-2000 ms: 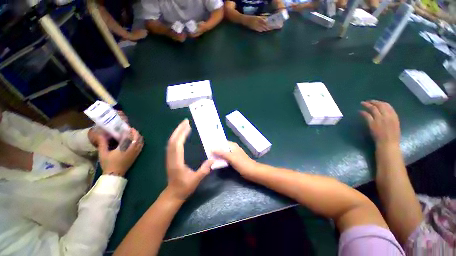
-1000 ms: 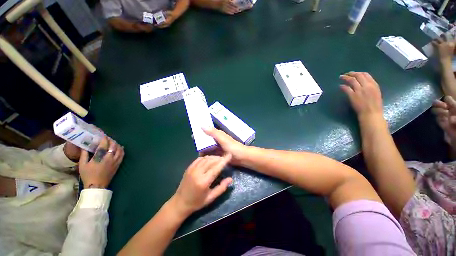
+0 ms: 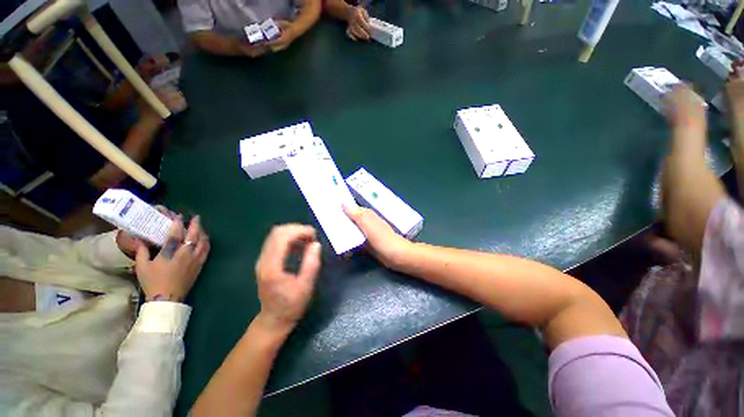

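My right hand [image 3: 379,234] holds a slim white carton [image 3: 326,194] by its near end, its broad face up and its far end against a carton block. My left hand [image 3: 287,273] is off the carton, to its left, with fingers curled and a gap between thumb and fingertips; it holds nothing. The white carton block [image 3: 273,149] lies on the green table just beyond. A single white carton [image 3: 385,202] with a small green mark lies right of the held one, close to my right hand.
A carton pair [image 3: 493,140] lies right of centre on the table [image 3: 408,106]. A person at left holds a carton [image 3: 135,216]. People across hold small cartons [image 3: 263,31] and another carton [image 3: 385,32]. At right, a person's arm [image 3: 689,163] reaches to cartons [image 3: 650,85].
My left hand has moved left, away from the carton, and its fingers have curled. The held carton has tilted to show its broad face. The right neighbour's arm has reached forward to the far-right cartons.
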